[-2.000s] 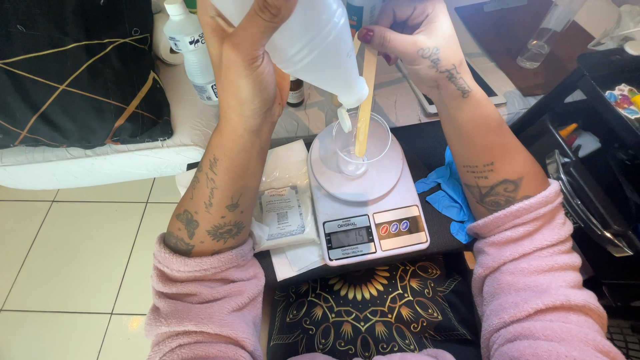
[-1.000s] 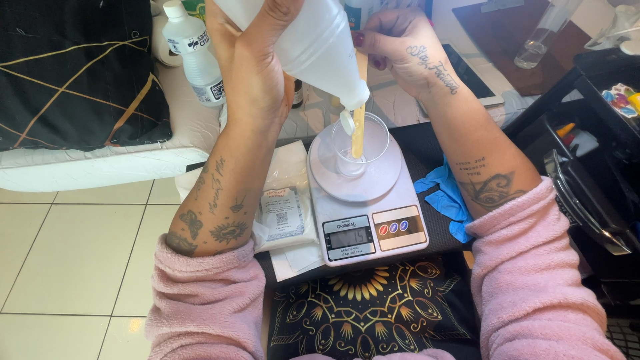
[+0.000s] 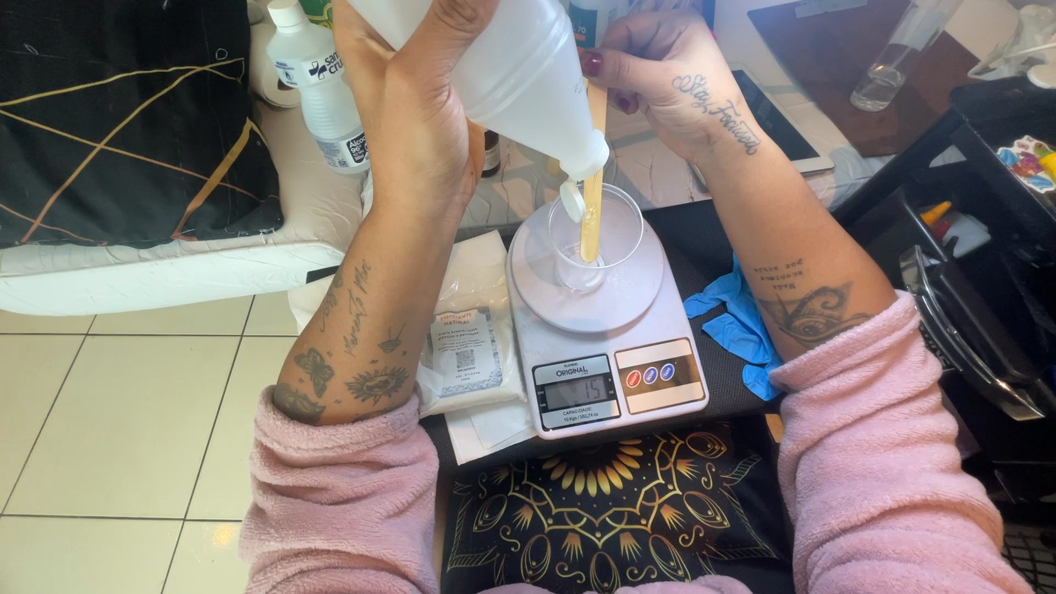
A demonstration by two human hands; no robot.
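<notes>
My left hand [image 3: 421, 91] grips a white plastic bottle [image 3: 528, 74], tilted neck-down with its flip cap hanging loose. Between the fingers of my right hand [image 3: 652, 74] is the top of a flat wooden stick [image 3: 592, 206], which slants down beside the bottle's mouth into a clear cup [image 3: 631, 235]. The cup stands on the round plate of a white digital kitchen scale [image 3: 528, 346], whose display is lit. A little clear liquid seems to lie in the cup's bottom. Left of the scale lies a clear bag of white powder [image 3: 462, 355] with a label.
Crumpled blue gloves [image 3: 734, 322] lie right of the scale. A labelled clear bottle [image 3: 318, 91] stands at the upper left. Behind are a tablet [image 3: 775, 124] and a clear cylinder [image 3: 895, 70] of liquid. A black cart [image 3: 973, 124] is at the right, a black cushion [image 3: 124, 124] at the left.
The wooden stick has come out from deeper in the cup; its lower end now hangs higher, near the bottle's mouth. Both hands keep their holds.
</notes>
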